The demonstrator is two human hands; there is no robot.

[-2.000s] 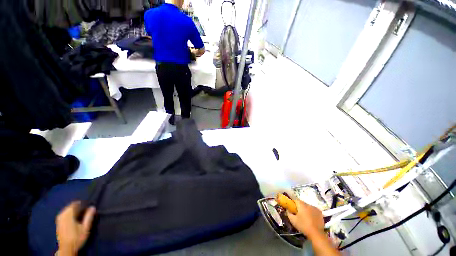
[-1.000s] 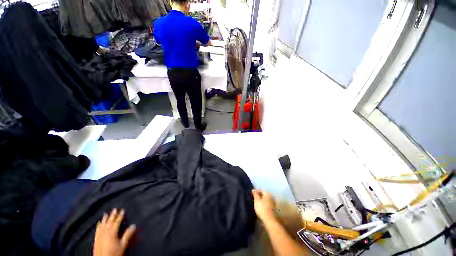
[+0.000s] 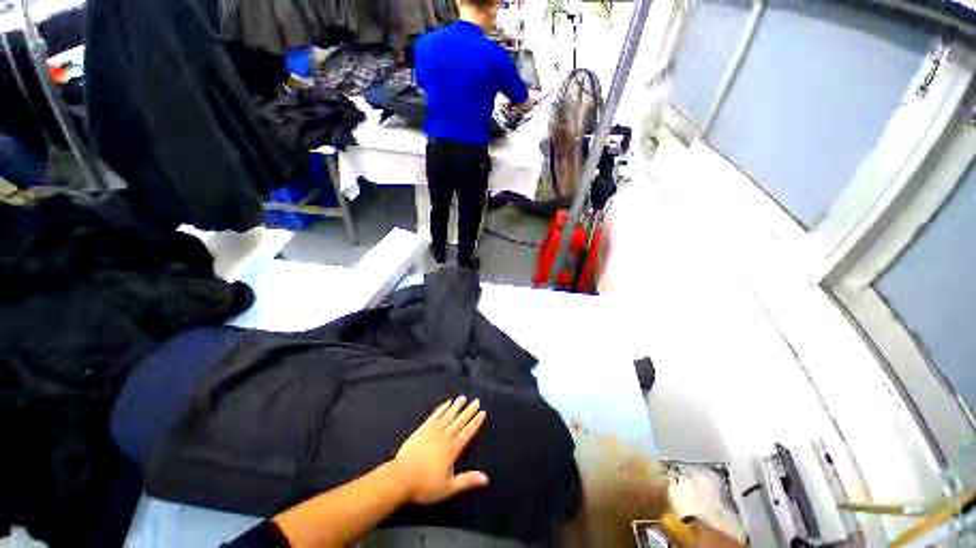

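Note:
A dark garment point(image 3: 364, 412) is spread over the rounded navy board point(image 3: 171, 385), whose left end shows bare. A sleeve point(image 3: 454, 305) lies bunched at the garment's far side. My left hand point(image 3: 441, 455) lies flat on the garment with fingers spread, holding nothing. My right hand point(image 3: 715, 534) is small, blurred and cut off by the bottom edge. It appears closed on the yellow handle of the steam iron point(image 3: 676, 527), which is also partly cut off at the table's right side.
A large black cloth pile point(image 3: 75, 321) lies left of the board. The pale table point(image 3: 610, 407) shows under it. Dark garments point(image 3: 177, 118) hang at upper left. A person in blue point(image 3: 460, 86) stands ahead beside a fan point(image 3: 575, 123) and a red object point(image 3: 567, 252). Hoses point(image 3: 920, 521) run at lower right.
My left hand has moved right across the garment. My right hand has left the garment's right edge and is at the iron. The garment lies flatter, and the view has shifted.

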